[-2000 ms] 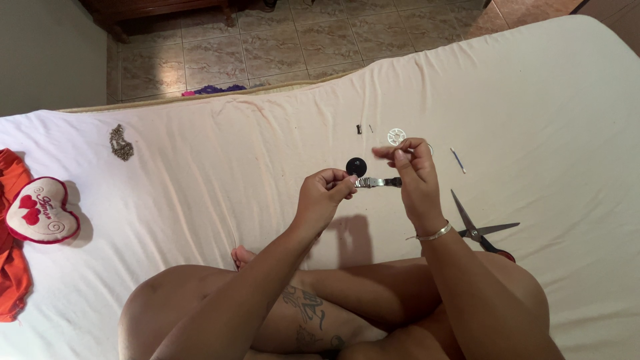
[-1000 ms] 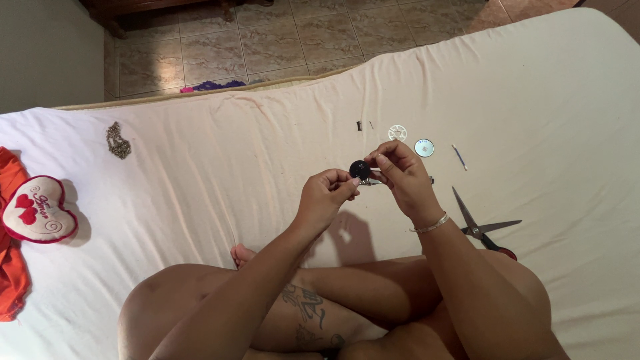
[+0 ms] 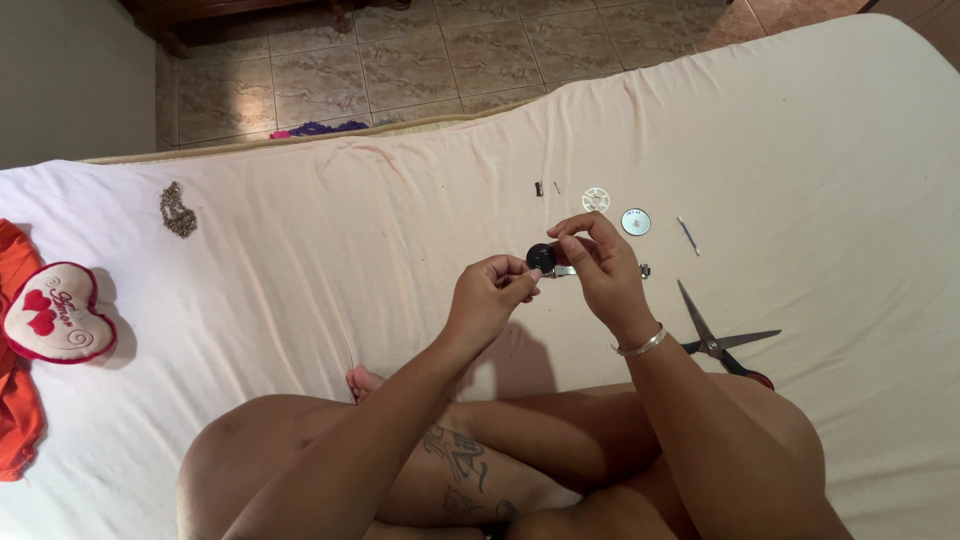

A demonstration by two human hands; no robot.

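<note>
My left hand (image 3: 495,289) pinches the lower left edge of a round black watch dial (image 3: 541,258) between thumb and fingertips. My right hand (image 3: 600,262) is at the dial's right side, thumb and fingers bent close to its rim; whether it grips anything is unclear. A metal watch band (image 3: 645,271) shows below and behind the right hand, partly hidden. Beyond the hands lie a white spoked plastic ring (image 3: 596,199), a round metal watch back cover (image 3: 636,222), a small dark metal piece (image 3: 538,189) and a thin pin (image 3: 557,188).
A cotton swab with a blue stem (image 3: 688,236) and spread scissors (image 3: 714,346) lie on the sheet at the right. A chain (image 3: 178,211), a heart-shaped cushion (image 3: 60,313) and orange cloth (image 3: 16,420) are at the left. My crossed legs (image 3: 525,442) are below the hands.
My right hand was beside the band two seconds ago, then came up against the dial; it now sits slightly farther right. The round metal cover, mostly hidden at first, is uncovered.
</note>
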